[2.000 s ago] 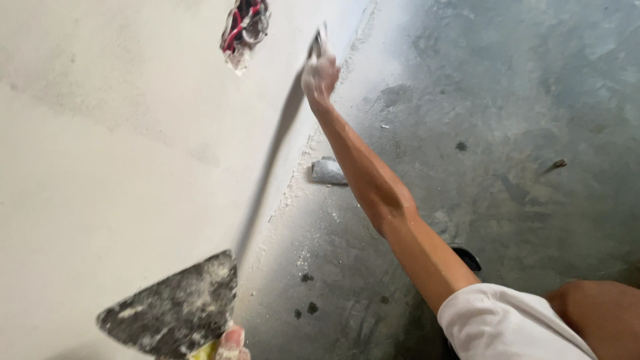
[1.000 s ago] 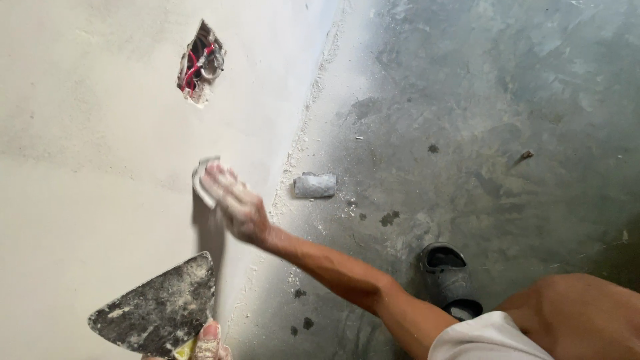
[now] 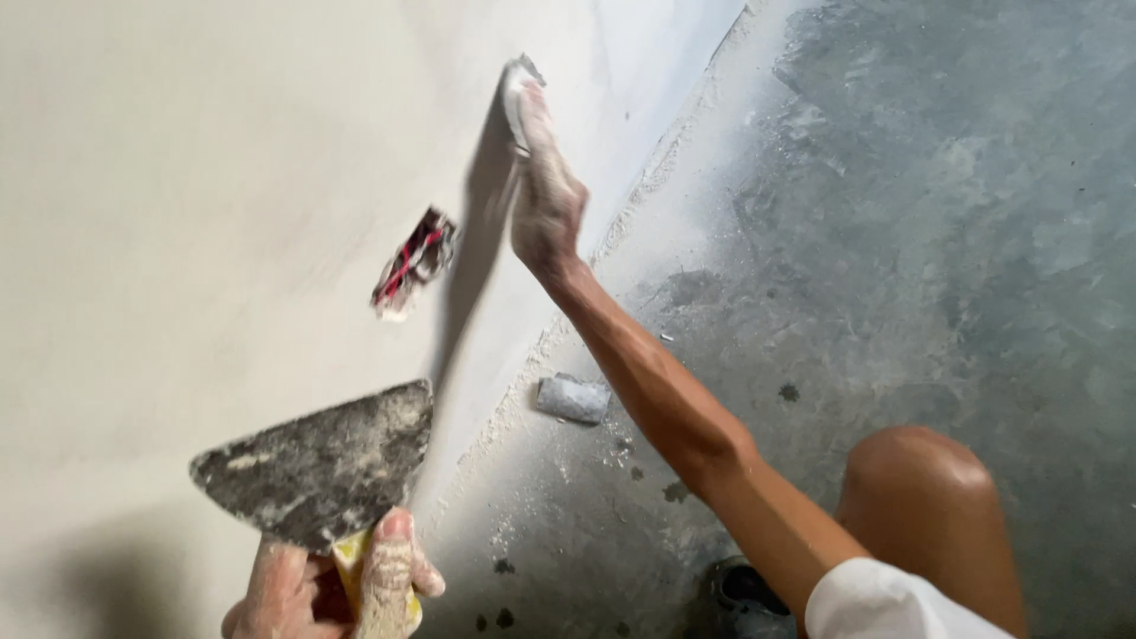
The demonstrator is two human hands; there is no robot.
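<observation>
My left hand [image 3: 355, 581], coated in white dust, grips the yellow handle of a putty knife [image 3: 319, 466] at the lower left. Its wide triangular blade is dark and smeared with dried plaster. My right hand [image 3: 546, 177] reaches up along the pale plastered wall [image 3: 222, 177], pressing a folded whitish sheet, likely sandpaper [image 3: 517, 102], against it; the fingers are blurred. A long shadow falls on the wall beside that hand. Left of the shadow, a rough opening with red wires [image 3: 413, 264] is cut in the wall.
Crumbs and white dust line the joint between wall and grey concrete floor [image 3: 905, 222]. A small grey rolled piece [image 3: 573, 398] lies on the floor near the joint. My bent knee [image 3: 923, 488] and a dark shoe [image 3: 750, 599] are at the lower right.
From beside the wall below the wired opening, my right hand has moved up past it along the wall. My left hand still holds the putty knife. The view has shifted.
</observation>
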